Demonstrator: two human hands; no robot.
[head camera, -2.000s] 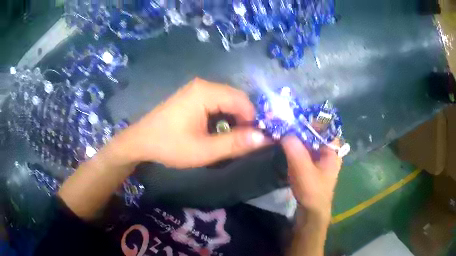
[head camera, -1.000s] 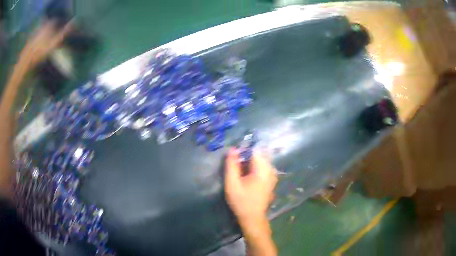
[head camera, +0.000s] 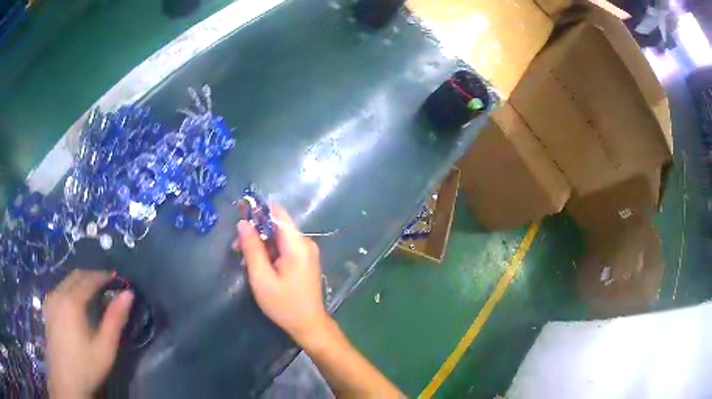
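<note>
My right hand (head camera: 285, 273) pinches a small blue ring circuit board (head camera: 258, 214) between thumb and fingers, above the dark table. A thin white lead sticks out to its right. My left hand (head camera: 78, 331) is at the lower left, its thumb and fingers around the top of a black round unit (head camera: 140, 318) with a bit of red lead at the fingertips. No light glares on the held board. A heap of blue boards (head camera: 148, 167) lies beyond my hands.
More boards (head camera: 19, 343) lie at the left edge. Another black round unit (head camera: 457, 100) with red lead sits at the table's right end, near open cardboard boxes (head camera: 585, 109). A small open box (head camera: 437, 226) with blue boards is below the table edge. Pale crumbs dot the tabletop.
The view has swung right. My left hand has come down from the upper left to the black unit. My right hand still holds a board. The glare seen two seconds ago is gone.
</note>
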